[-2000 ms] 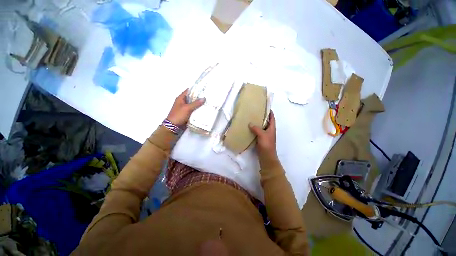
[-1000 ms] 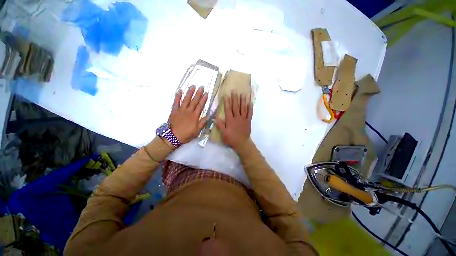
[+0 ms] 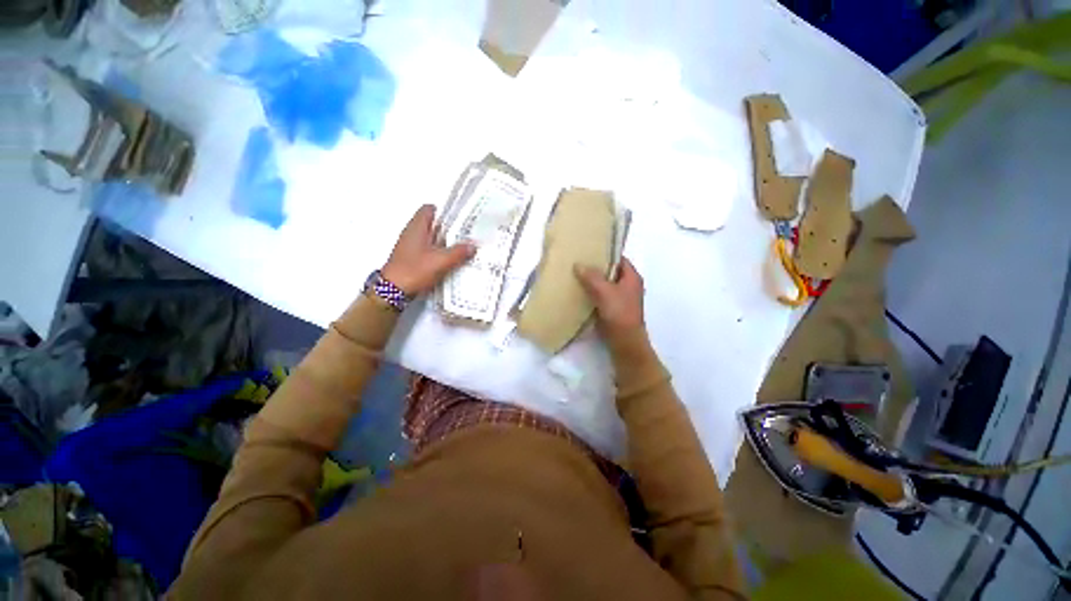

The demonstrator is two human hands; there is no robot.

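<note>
A bundle of cut pieces with a white marker-paper top (image 3: 491, 235) lies on the white table near its front edge. Black lines show on the paper. My left hand (image 3: 421, 255) grips its left side, thumb on top. A second bundle with a plain khaki top (image 3: 568, 264) lies just to the right, with a gap between the two. My right hand (image 3: 617, 297) grips its right edge, thumb on top, fingers partly hidden at the side.
The iron (image 3: 828, 460) lies at the right on a khaki offcut (image 3: 822, 317). Tan templates (image 3: 826, 217) and orange-handled scissors (image 3: 789, 272) lie upper right. Blue film (image 3: 323, 92) and layered stacks (image 3: 153, 147) are upper left. The white table (image 3: 693, 352) ends before my waist.
My hands were flat on top of the two bundles a second ago. They have moved to the outer sides and grip them. The bundles are farther apart.
</note>
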